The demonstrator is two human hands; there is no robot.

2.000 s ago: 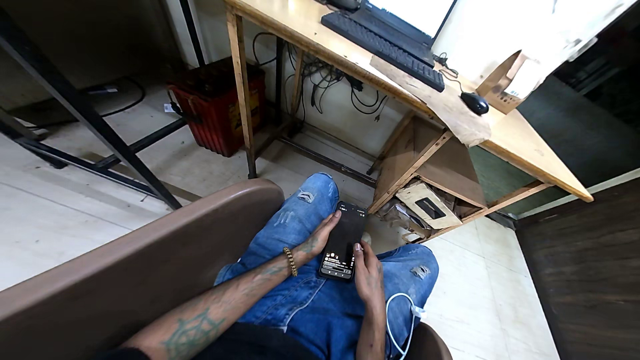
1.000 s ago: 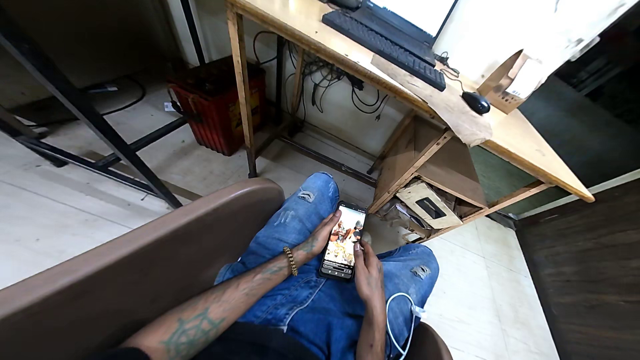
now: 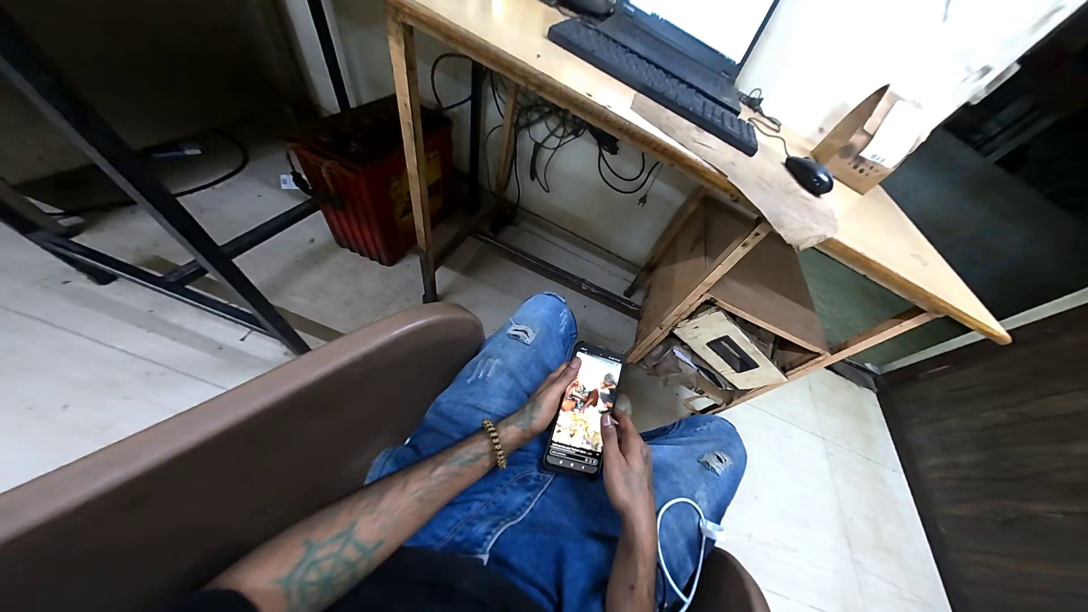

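Note:
A black smartphone (image 3: 585,411) is held upright over my lap, its screen lit with a colourful picture. My left hand (image 3: 541,408) grips its left edge, thumb along the front near the top; a beaded bracelet (image 3: 494,444) circles that wrist. On the phone's right side, my right hand (image 3: 627,463) supports it, with the thumb at the edge of the screen. The fingers behind the phone are mostly hidden. Blue ripped jeans (image 3: 501,374) lie under both forearms. A white cable (image 3: 661,544) loops over the thigh beside my right forearm.
A brown chair armrest (image 3: 340,382) runs along the left. Ahead stands a wooden desk (image 3: 901,246) with a black keyboard (image 3: 654,85), a mouse (image 3: 808,175) and a cardboard box (image 3: 854,157). Beneath are tangled cables (image 3: 544,127), a red battery (image 3: 374,195) and a wooden shelf unit (image 3: 748,263).
The phone's screen has gone from mostly dark two seconds ago to a bright, colourful picture. Both hands have kept their hold on the phone.

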